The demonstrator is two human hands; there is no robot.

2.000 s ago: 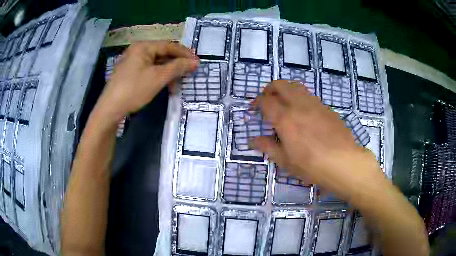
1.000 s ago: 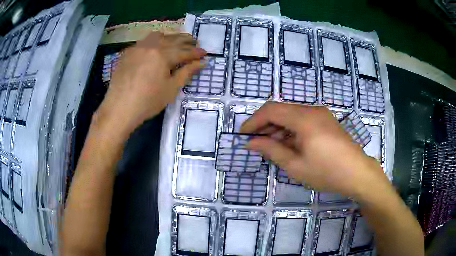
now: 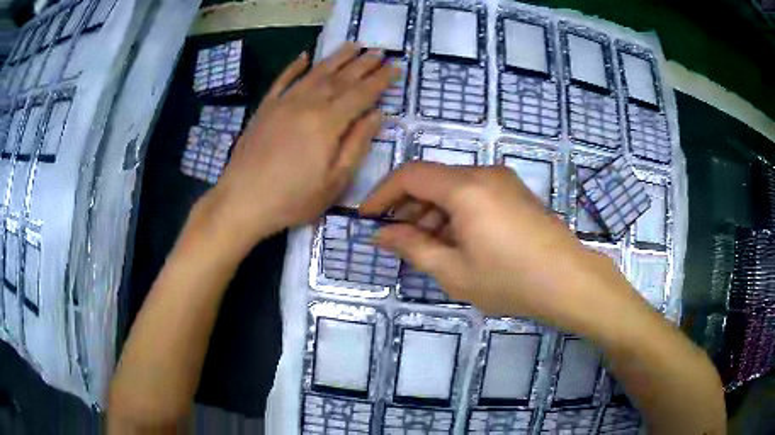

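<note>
My right hand (image 3: 476,229) pinches the upper edge of a keypad (image 3: 357,257) between thumb and fingers. This keypad lies over the lower opening of the leftmost front housing in the middle row. My left hand (image 3: 297,144) lies flat with fingers spread over the upper-left housing and its keypad, holding nothing that I can see. The top-row housings (image 3: 452,64) have keypads below their windows. A loose keypad (image 3: 616,197) lies tilted across housings at the right of the housing tray (image 3: 293,340). Bottom-row housings (image 3: 427,361) also show keypads at the lower edge.
Set-aside keypads (image 3: 218,68) lie in small heaps on the dark bench, left of the tray. Stacked housing trays (image 3: 93,212) stand at the left edge. Purple keypad stacks (image 3: 756,314) are at the right. A green conveyor (image 3: 722,51) runs behind a pale rail.
My right hand has moved the keypad left onto the leftmost middle-row housing. My left hand has opened out flat and moved right. The view has shifted, showing more of the bottom row and the set-aside keypads.
</note>
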